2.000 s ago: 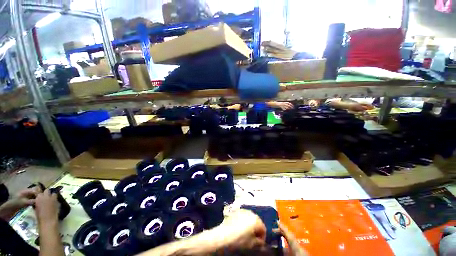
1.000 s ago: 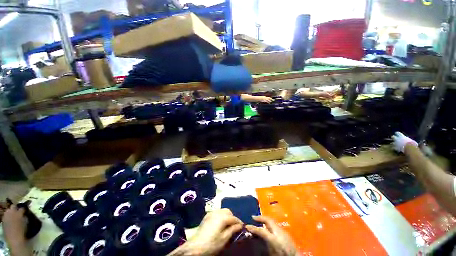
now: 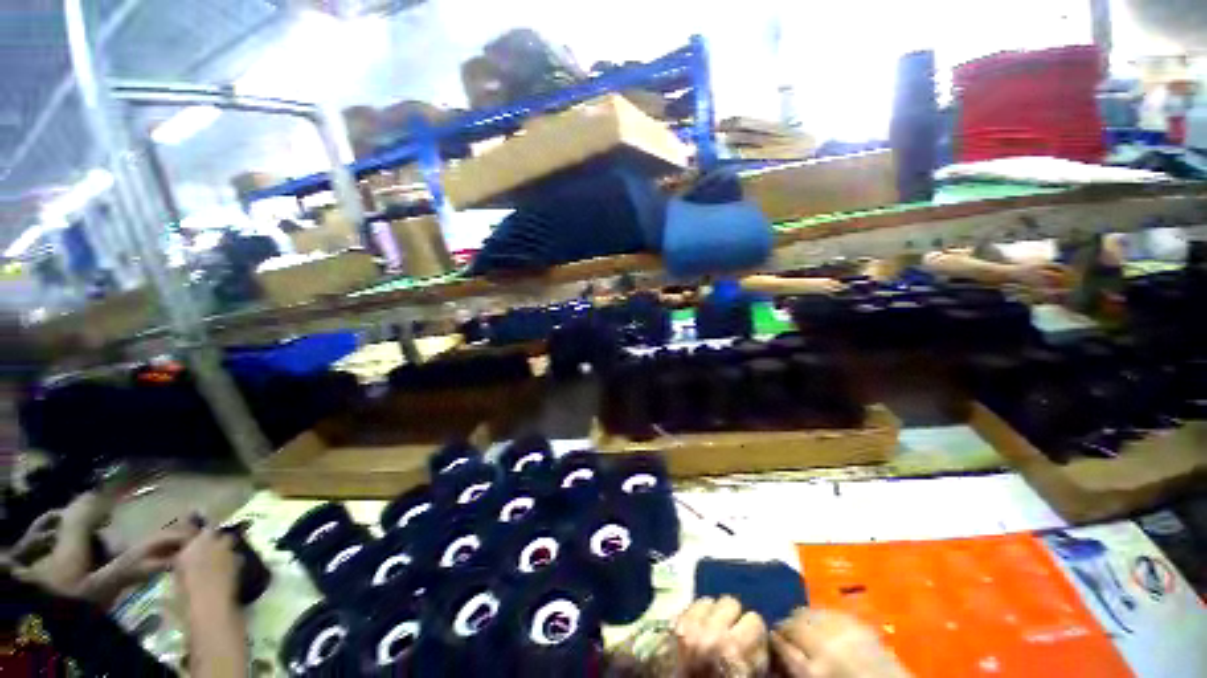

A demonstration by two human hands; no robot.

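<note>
My left hand (image 3: 721, 638) and my right hand (image 3: 831, 646) are close together at the bottom edge, fingers bent inward around a dark unit. Only a dark sliver of the unit shows between them; the rest is hidden by the fingers or cut off. A dark navy pad (image 3: 751, 585) lies flat just beyond my fingers. A tight cluster of black cylindrical units (image 3: 539, 556) stands to the left of my hands, with pale rings on their upward ends.
An orange printed carton sheet (image 3: 946, 603) lies at right. Behind are cardboard trays (image 3: 741, 453), (image 3: 351, 469), (image 3: 1125, 484), some holding dark units. A shelf edge (image 3: 847, 245) crosses above, with a metal post (image 3: 199, 325) at left. Another person's hands (image 3: 199, 563) hold something dark at far left.
The camera view has swung left, so the bench things sit further right in the picture. The gloved hand at the right has left the view. My hands hide more of the unit.
</note>
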